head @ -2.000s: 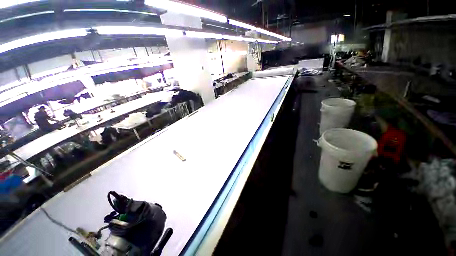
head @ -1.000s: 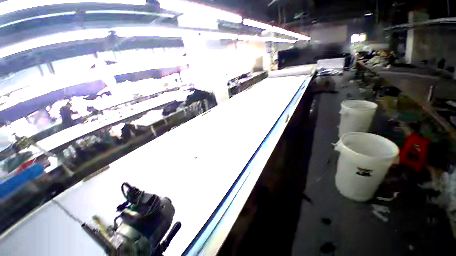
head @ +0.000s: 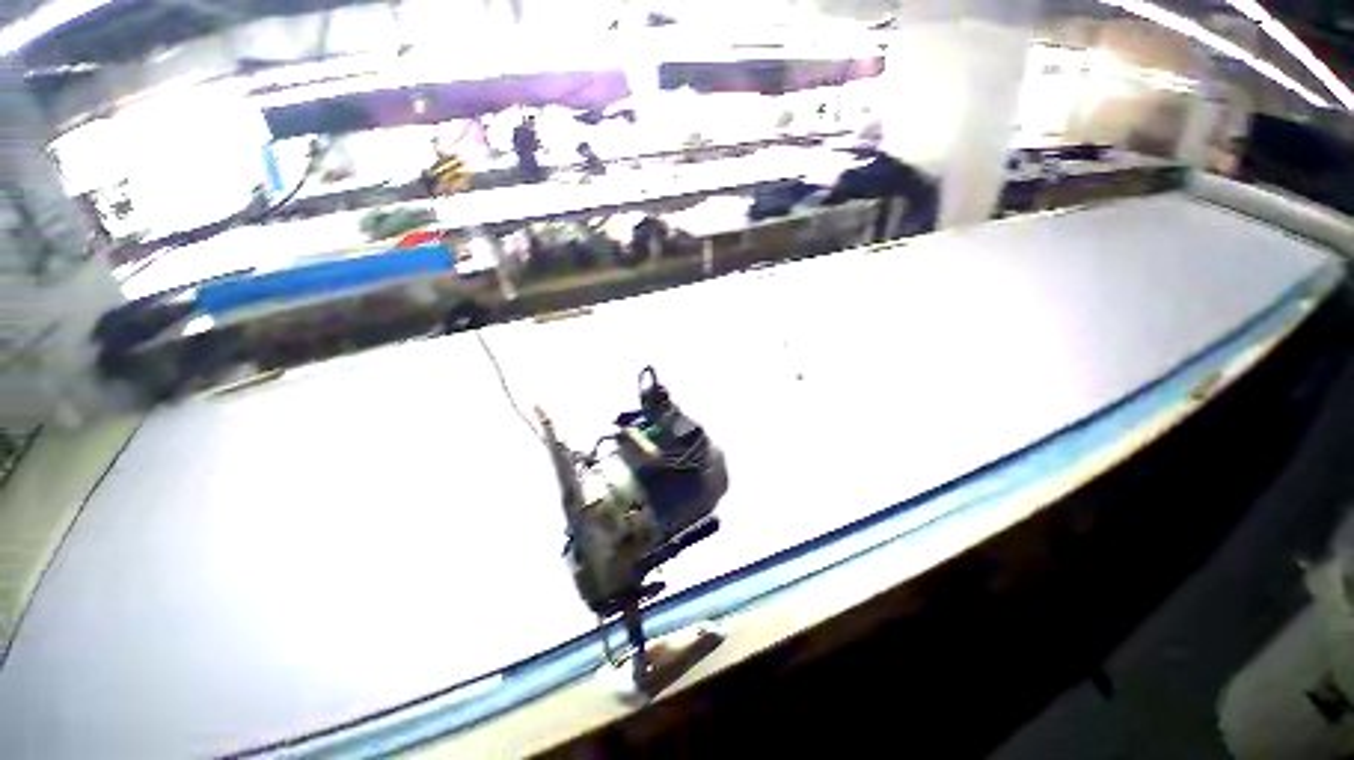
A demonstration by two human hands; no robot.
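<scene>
The cloth cutting machine (head: 653,498) stands upright at the near edge of the long table, with its base on the pale table rim. Its thin power cord (head: 507,383) runs back over the white paper marker (head: 371,535) to the far edge. A dark navy line and a pale blue strip (head: 921,517) run along the near edge of the paper. The machine's blade area is small and blurred. Neither of my hands is in the picture.
Short narrow bars lie along the far edge (head: 564,313). A bright blue roll (head: 324,279) lies on a neighbouring table. A white pillar (head: 965,126) stands behind. A white bin (head: 1292,690) is cut off at the lower right, on the dark floor.
The view has swung left and down. The machine now shows nearer the middle, whole down to its base. The blue roll has come further into view, and the bins have shifted right, mostly out of view.
</scene>
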